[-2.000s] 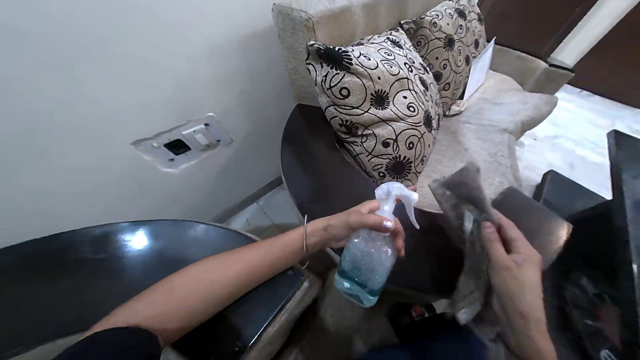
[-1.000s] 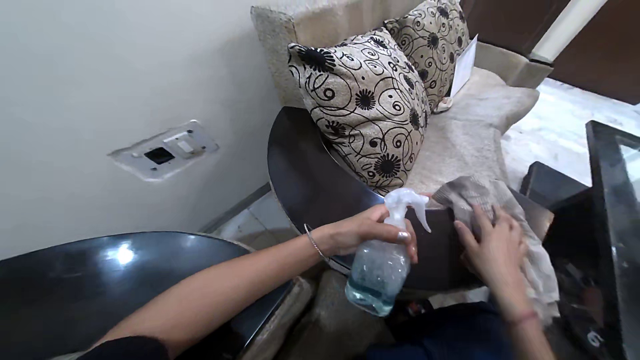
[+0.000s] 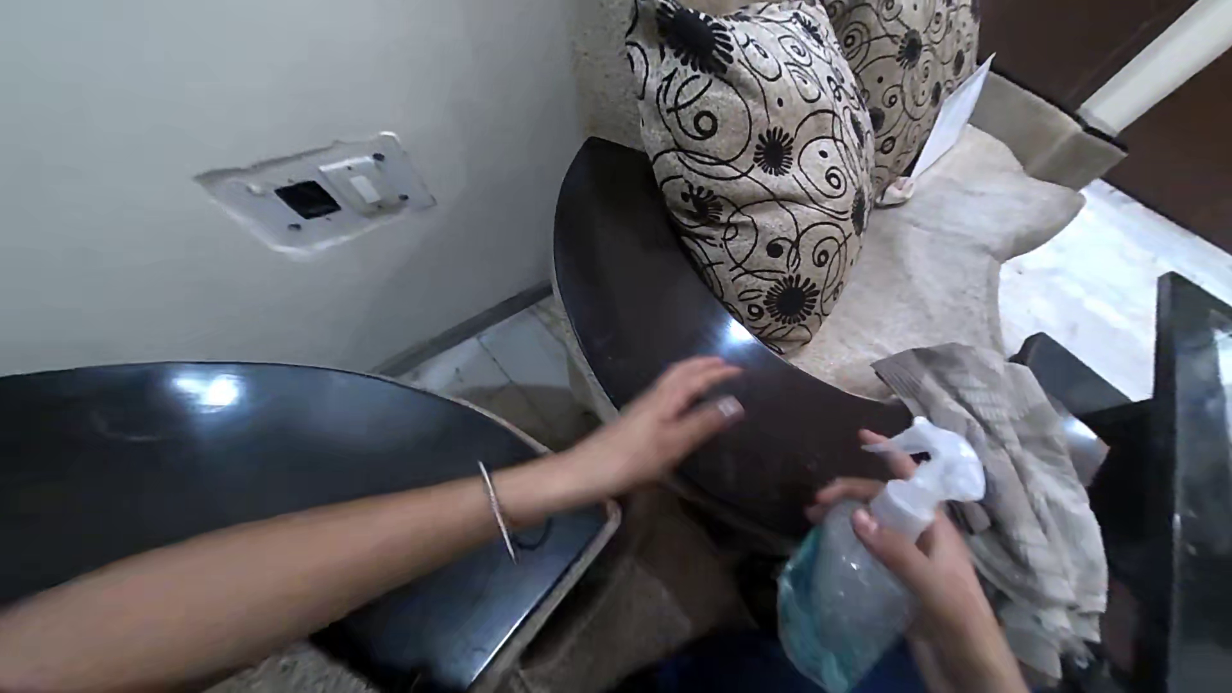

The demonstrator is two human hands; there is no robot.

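A clear spray bottle (image 3: 852, 597) with a white trigger head and blue-green liquid is gripped in my right hand (image 3: 914, 549), its nozzle pointing left. My left hand (image 3: 674, 423), with a thin bangle on the wrist, holds nothing; its fingers are apart over the dark curved sofa armrest (image 3: 635, 279). A grey-beige cloth (image 3: 1020, 462) lies crumpled over the right end of that armrest, just beyond my right hand.
Patterned cushions (image 3: 770, 154) lean on the beige sofa seat (image 3: 924, 260), with a white sheet (image 3: 953, 120) beside them. Another glossy dark curved surface (image 3: 241, 452) is at the left. A wall switch plate (image 3: 327, 192) sits above. Dark furniture (image 3: 1193, 462) stands at the right edge.
The spray bottle has passed from my left hand to my right. My right hand has let go of the cloth, which stays on the armrest. My left hand is now empty.
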